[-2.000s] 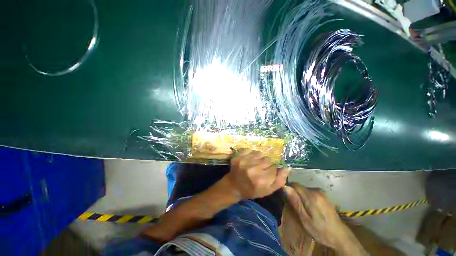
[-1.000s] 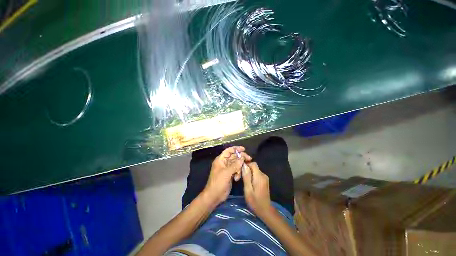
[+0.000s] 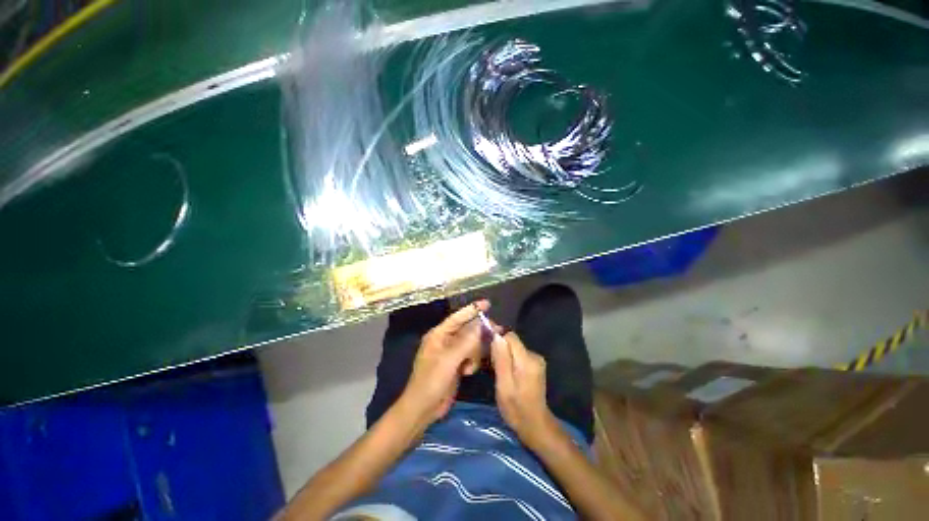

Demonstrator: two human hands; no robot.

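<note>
My left hand (image 3: 439, 364) and my right hand (image 3: 518, 379) are close together over my lap, just off the bench edge. A thin, short pale-purple strand (image 3: 486, 321) runs between their fingertips, pinched by both; whether it is wire or sleeving cannot be told. Straight whitish tubing strands (image 3: 341, 132) lie fanned on the green bench. A curved fan of pale strands (image 3: 440, 132) joins a dark, shiny wire coil (image 3: 489, 127) on its right. A yellow-cream pad (image 3: 413, 271) under shiny clear film lies at the near bench edge.
The green bench (image 3: 713, 153) has a pale rail (image 3: 194, 94) behind. A single pale loop (image 3: 183, 216) lies left, a small dark wire bunch (image 3: 764, 39) far right. Below are blue bins (image 3: 204, 438), brown cartons (image 3: 754, 438) and striped tape (image 3: 891, 343).
Since the oldest frame, the view has turned and my hands have moved from the pad and bench edge to over my lap. Since the middle frame, the strand between my fingertips shows longer.
</note>
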